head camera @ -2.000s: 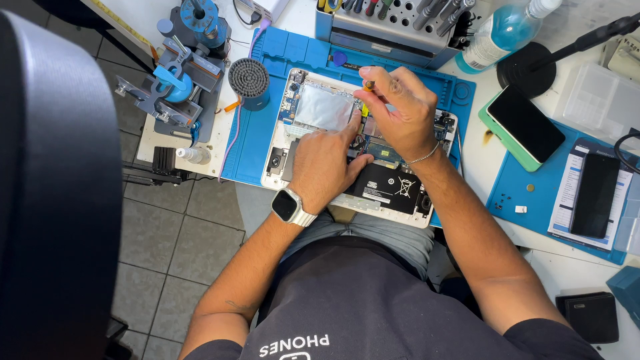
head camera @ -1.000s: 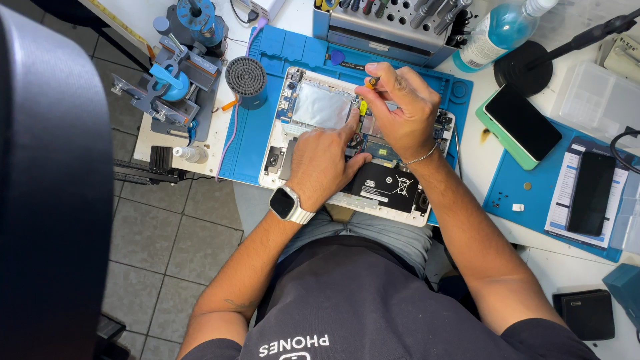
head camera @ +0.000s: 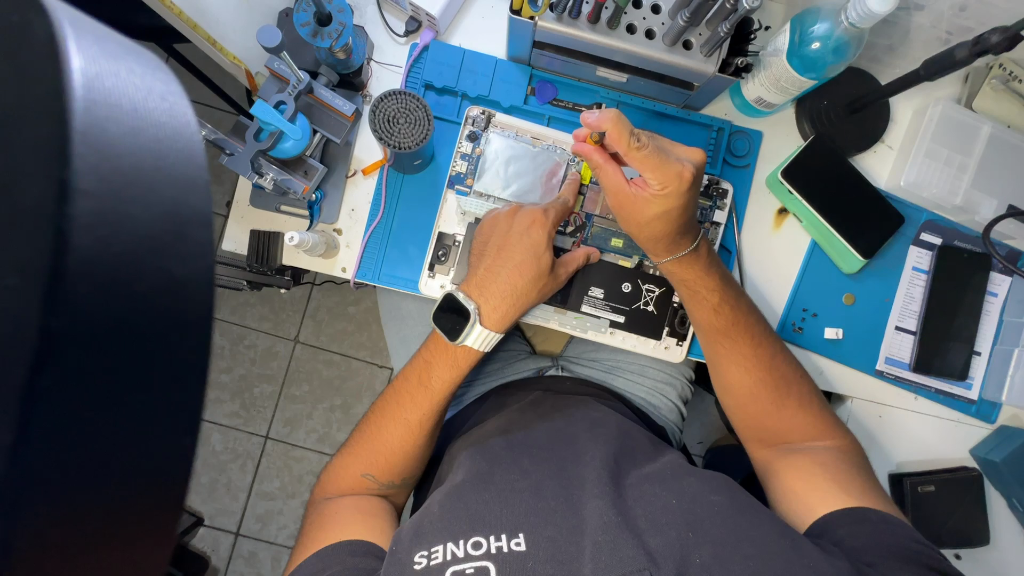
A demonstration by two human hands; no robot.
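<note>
An opened laptop chassis [head camera: 560, 322] lies tilted on a blue silicone repair mat [head camera: 392, 232], its circuit boards and black battery [head camera: 620, 300] exposed. My left hand [head camera: 516, 252] rests on it, index fingertip by the edge of a silver foil-covered part [head camera: 520, 168], thumb above the battery. It appears to hold nothing. Over the board, my right hand [head camera: 652, 180] pinches a small screwdriver [head camera: 595, 138] with an orange handle end. Its tip is hard to make out near the left fingertip. Yellow tape [head camera: 586, 173] shows between the hands.
Behind the laptop stands a tool organizer [head camera: 624, 48] with screwdrivers. To the left are a board holder [head camera: 300, 136], a round brush holder [head camera: 402, 128] and a small white bottle [head camera: 312, 243]. At the right are a blue-liquid bottle [head camera: 800, 60], a black stand base [head camera: 842, 110] and phones [head camera: 952, 312].
</note>
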